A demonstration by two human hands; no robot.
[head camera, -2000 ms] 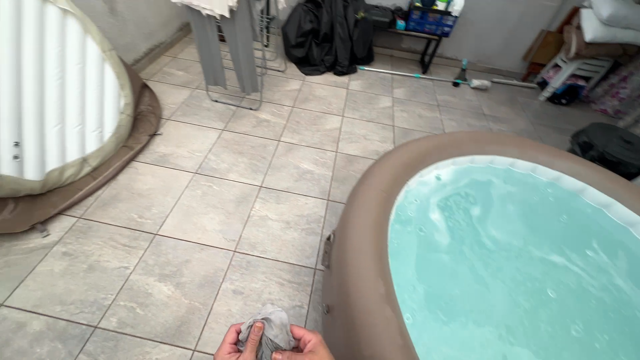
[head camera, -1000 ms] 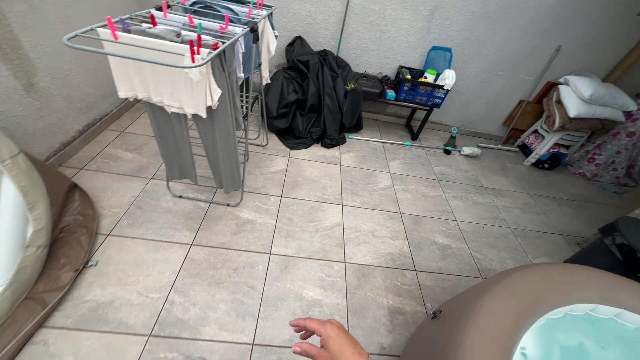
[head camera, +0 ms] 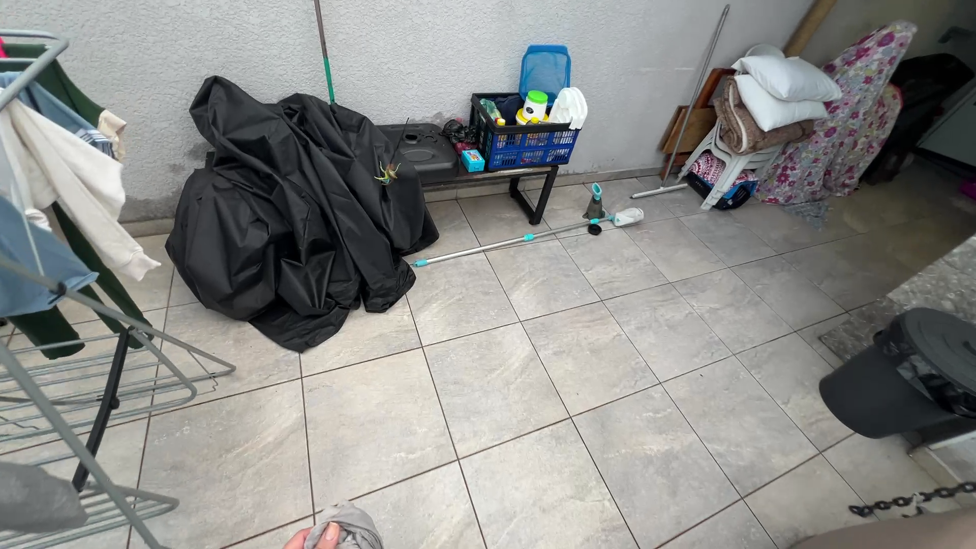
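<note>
At the bottom edge, left of centre, the fingertips and thumb of what looks like my left hand [head camera: 314, 536] hold a bunched grey cloth [head camera: 352, 526]. Only the top of the cloth shows; the rest is cut off by the frame. My right hand is out of view. Left of the hand stands a metal clothes drying rack [head camera: 91, 446] with garments on its upper bars, among them a cream long-sleeved garment [head camera: 84, 171], a dark green one and light blue ones. Another grey fabric piece [head camera: 38, 499] shows at the lower left edge.
Grey tiles cover the floor. A black cover [head camera: 297, 221] lies heaped by the wall, beside a low bench [head camera: 537, 194] with a blue crate [head camera: 530, 145]. A telescopic pole [head camera: 503, 244] lies on the floor. White chairs [head camera: 736, 156] bear pillows; a dark bin [head camera: 888, 389] stands right.
The view has swung strongly. Two seconds ago both hands held the grey cloth; one second ago one hand showed with its fingers apart. Now one hand shows, holding grey cloth.
</note>
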